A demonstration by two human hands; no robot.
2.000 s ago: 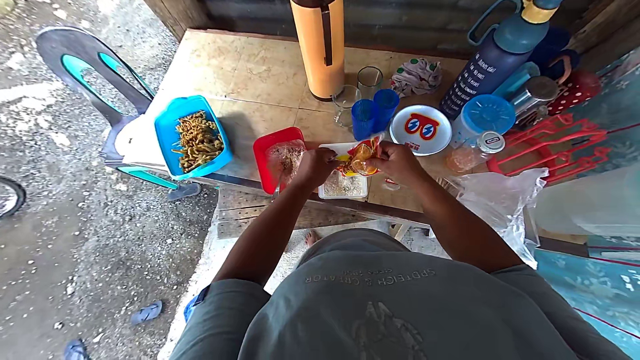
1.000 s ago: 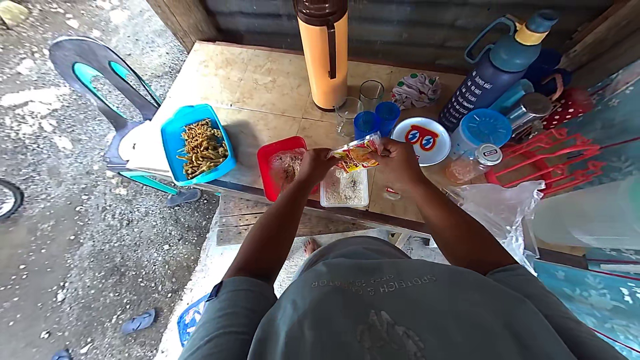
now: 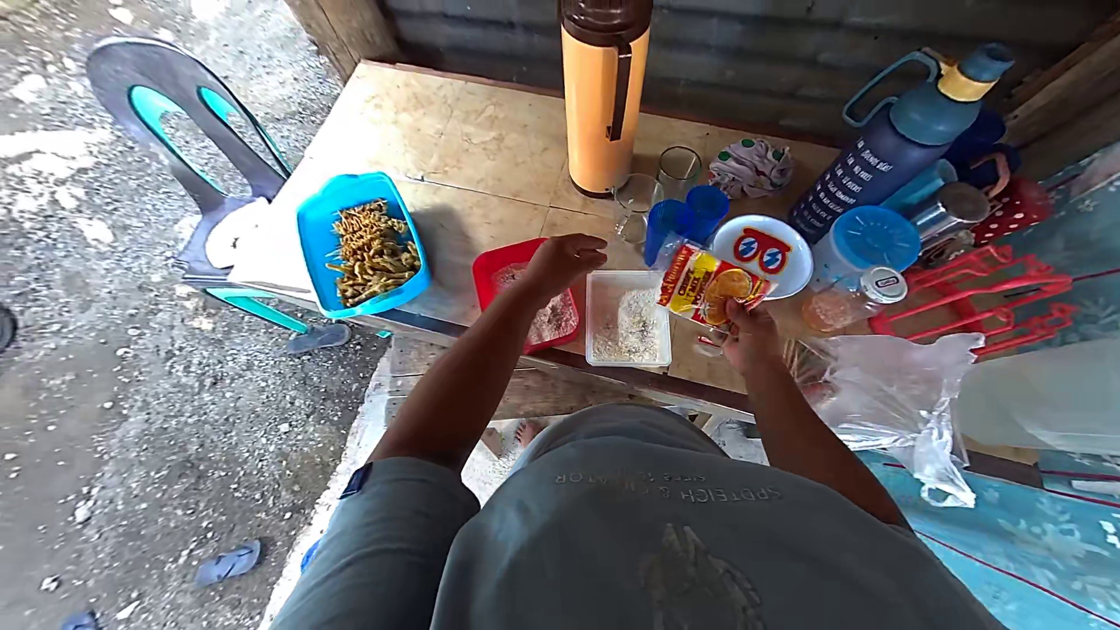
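My right hand (image 3: 751, 334) grips the lower right edge of a red and yellow printed packet (image 3: 710, 287), which is tilted over the table beside a white plastic tub. That tub (image 3: 628, 317) holds pale powder with dark specks. Empty, with its fingers loosely apart, my left hand (image 3: 564, 262) is over the red plastic tray (image 3: 570, 328), which contains a pinkish-white powder. Farther left, a blue plastic basin (image 3: 418, 278) holds a pile of yellowish-brown pieces, perhaps chicken feet.
An orange vacuum flask (image 3: 604, 105), glass mugs (image 3: 637, 197), blue cups (image 3: 669, 226) and a white lid (image 3: 792, 262) stand behind. At right are a large blue bottle (image 3: 862, 166), a jar (image 3: 840, 306), a red rack (image 3: 980, 306) and a plastic bag (image 3: 884, 385). A plastic chair (image 3: 188, 140) adjoins the table's left side.
Both hands were on the packet earlier. My left hand has let go and moved left over the red tray, while my right hand holds the packet farther right.
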